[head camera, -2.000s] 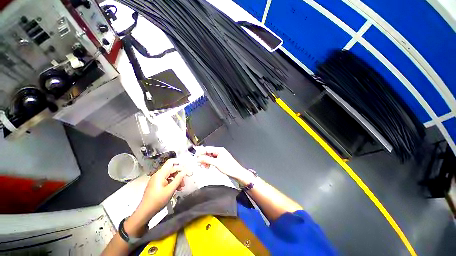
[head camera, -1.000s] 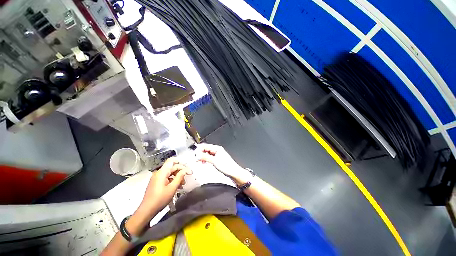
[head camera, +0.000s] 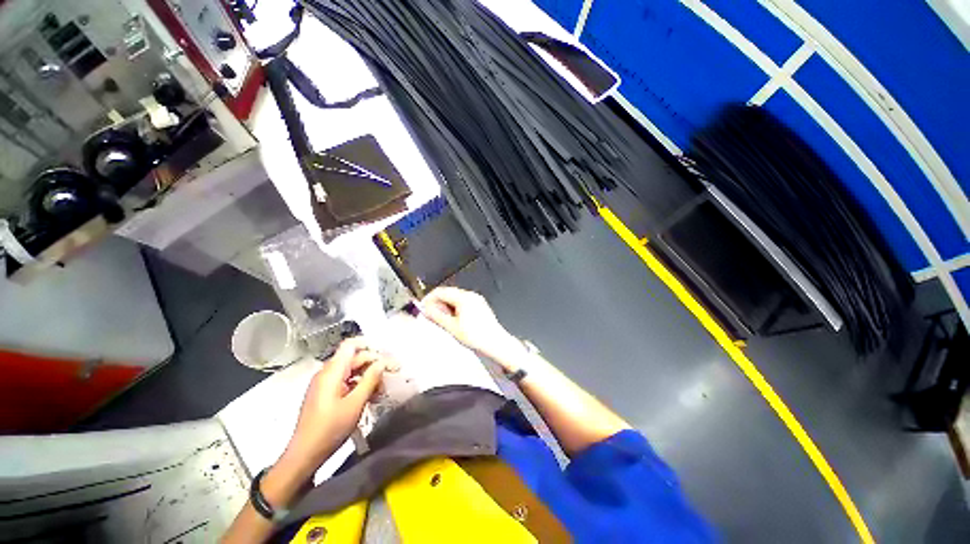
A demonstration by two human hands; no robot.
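A clear guard, a transparent sheet with glare, lies over the lower metal fixture just beyond my hands. My left hand is at its near end with the fingers curled together; what the fingertips hold is too small and washed out to tell. My right hand is at the right side of the white ledge, thumb and fingers pinched near a small dark piece. Whether the fingers grip it is not clear.
A whitish plastic cup stands left of the fixture. Black round knobs are on the machine front. A dark pad with a thin shiny tool lies on the white side table. Bundles of black strips hang at the right, near a yellow floor line.
My right hand has moved slightly up and right, away from my left hand. My left hand stays nearly in place. The clear guard appears shifted slightly left.
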